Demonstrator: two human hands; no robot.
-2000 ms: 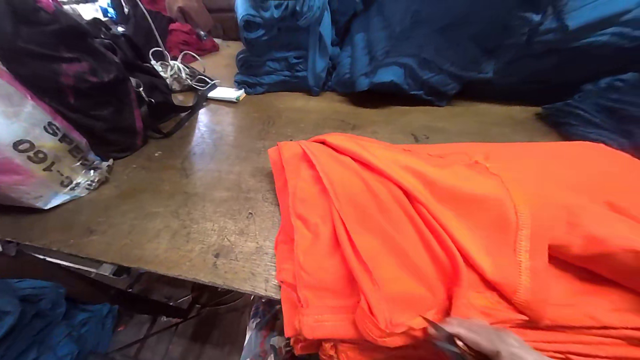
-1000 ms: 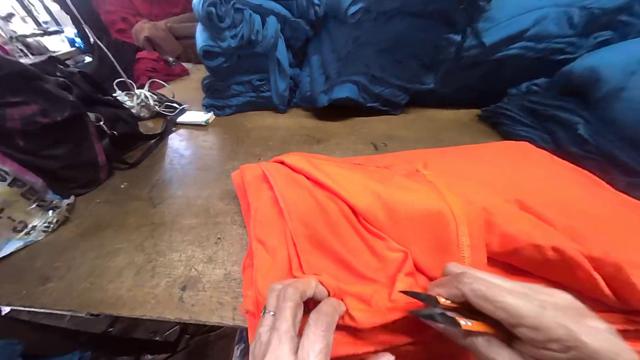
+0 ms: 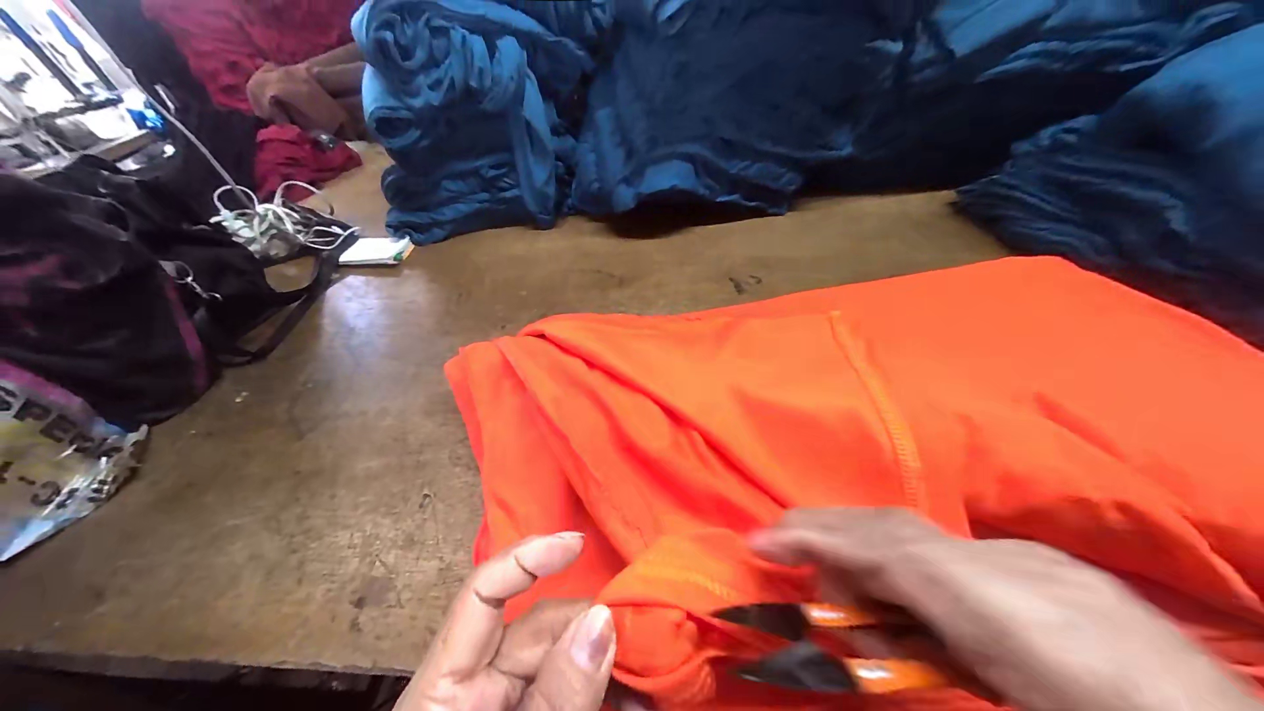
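Orange garments [image 3: 987, 395] with overlock-stitched seams lie in a soft pile on the wooden table. At the bottom centre my left hand [image 3: 533, 632] pinches a fold of the orange fabric between thumb and a finger, with the index finger raised. My right hand [image 3: 987, 592], somewhat blurred, holds thread snips [image 3: 810, 642] with dark blades and orange handles. The blades are apart and point left, over the gathered fabric close to my left hand. The fingertips of my right hand are at the orange fabric, and its lower fingers are hidden.
Piles of blue garments [image 3: 691, 118] line the far side of the wooden table [image 3: 326, 464]. At the left are a black bag [image 3: 89, 286], a printed plastic bag [image 3: 59, 464], a coiled white cable [image 3: 272, 222] and a small white item [image 3: 375, 251]. Dark red cloth [image 3: 296, 158] lies behind them.
My left hand, out of view two seconds ago, came in and lay on the orange fabric; now it pinches a raised fold. My right hand with the snips has moved nearer to it.
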